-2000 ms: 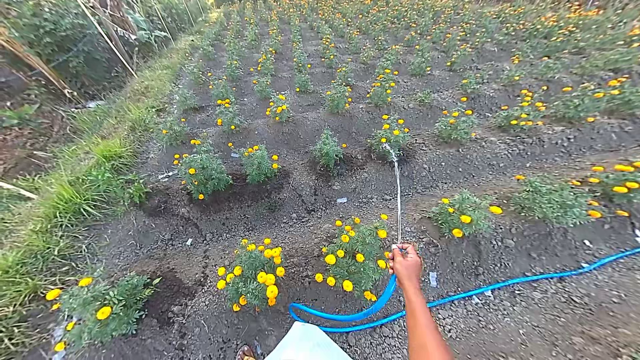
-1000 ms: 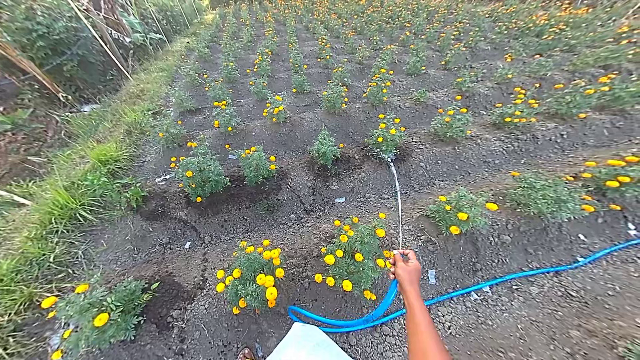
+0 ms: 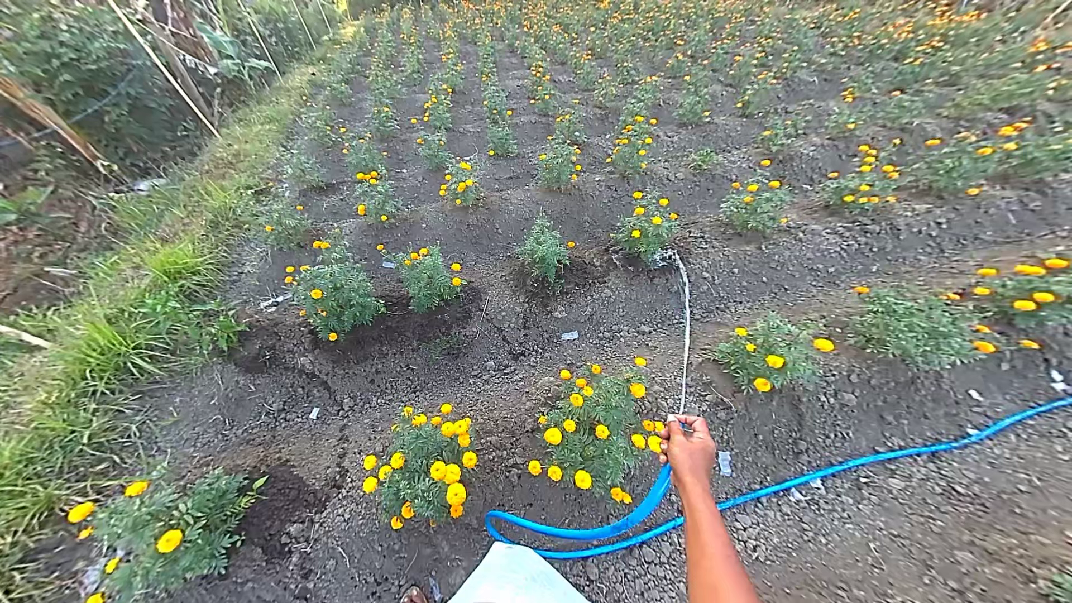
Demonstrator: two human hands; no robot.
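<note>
My right hand point(image 3: 690, 448) grips the end of a blue garden hose point(image 3: 615, 526) at the lower centre right. A thin stream of water point(image 3: 686, 322) leaves the hose end and lands at the base of a marigold plant point(image 3: 646, 228), where the soil looks wet. The hose loops below my hand, passes under my forearm and runs off to the right. Just left of my hand grows a marigold plant with yellow blooms point(image 3: 593, 431). My left hand is out of view.
Another blooming marigold point(image 3: 427, 469) grows nearby, with a low one point(image 3: 172, 532) at the lower left. Rows of marigolds fill the field ahead. A grassy strip point(image 3: 159, 293) borders it on the left. Pale cloth point(image 3: 517, 578) shows at the bottom edge.
The water stream stays at the same marigold but now lands lower, by its base, rather than on the plant. The hose loop beside my hand has shifted slightly.
</note>
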